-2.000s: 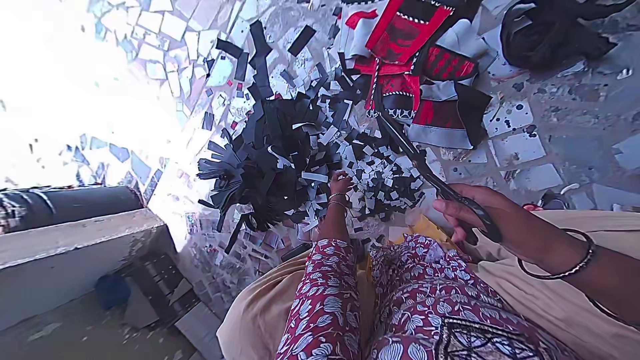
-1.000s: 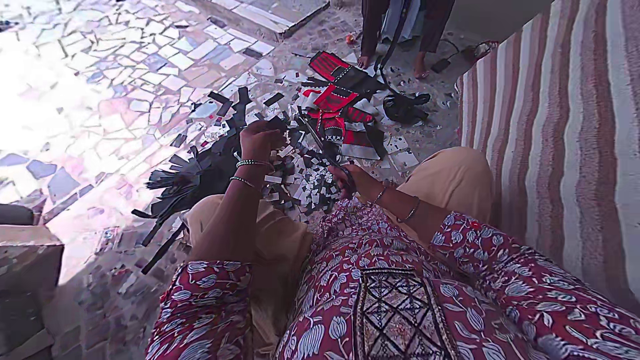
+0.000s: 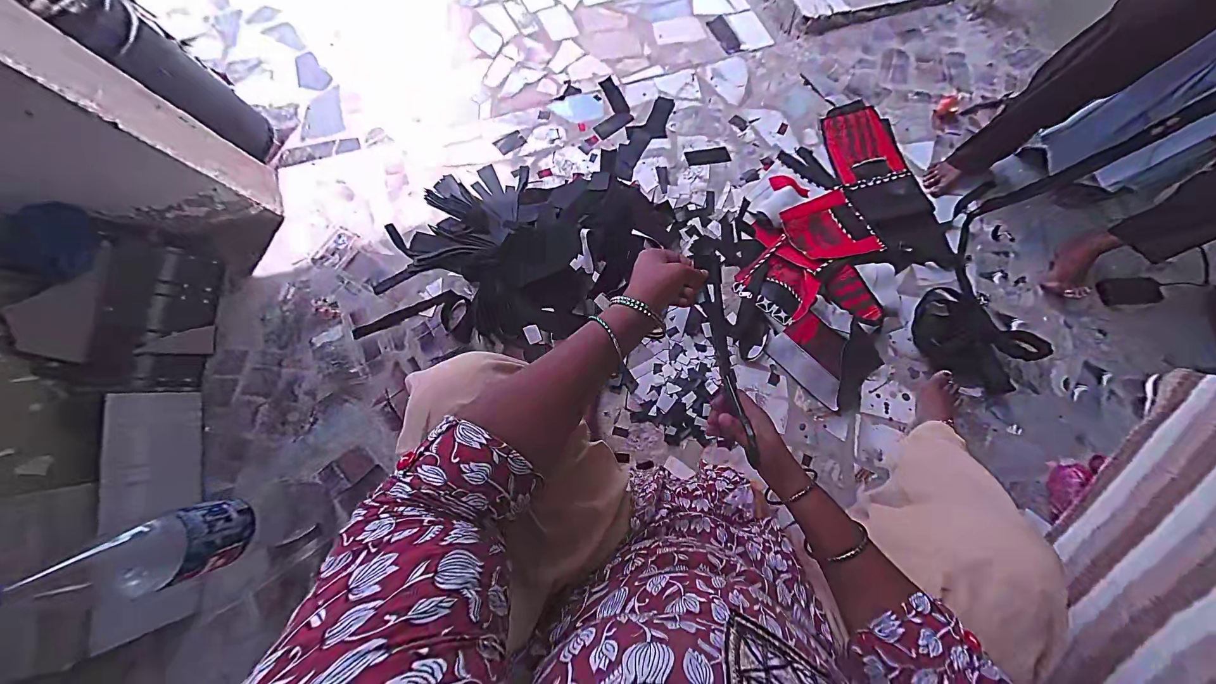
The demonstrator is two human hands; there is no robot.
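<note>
My right hand (image 3: pixel 746 427) grips the handle end of dark scissors (image 3: pixel 722 356), whose blades point up the view toward my left hand. My left hand (image 3: pixel 665 278) has its fingers bent close to the blade end; whether it pinches a small strip there is too unclear to tell. Left of it lies a heap of long black strips (image 3: pixel 522 247). Below and between both hands is a pile of small black and white cut pieces (image 3: pixel 670 380). Red and black pieces with white stitching (image 3: pixel 831 228) lie to the right on the mosaic floor.
A black cloth or bag (image 3: pixel 969 332) lies at the right, near another person's bare feet (image 3: pixel 1073 266). At the left are a raised ledge (image 3: pixel 142 114) and a plastic bottle (image 3: pixel 185 546). A striped cloth (image 3: pixel 1149 532) covers something at the lower right.
My left hand, low beside the small cut pieces two seconds ago, is now raised near the scissors' blade end. The scissors stay in my right hand. The view has shifted and turned strongly.
</note>
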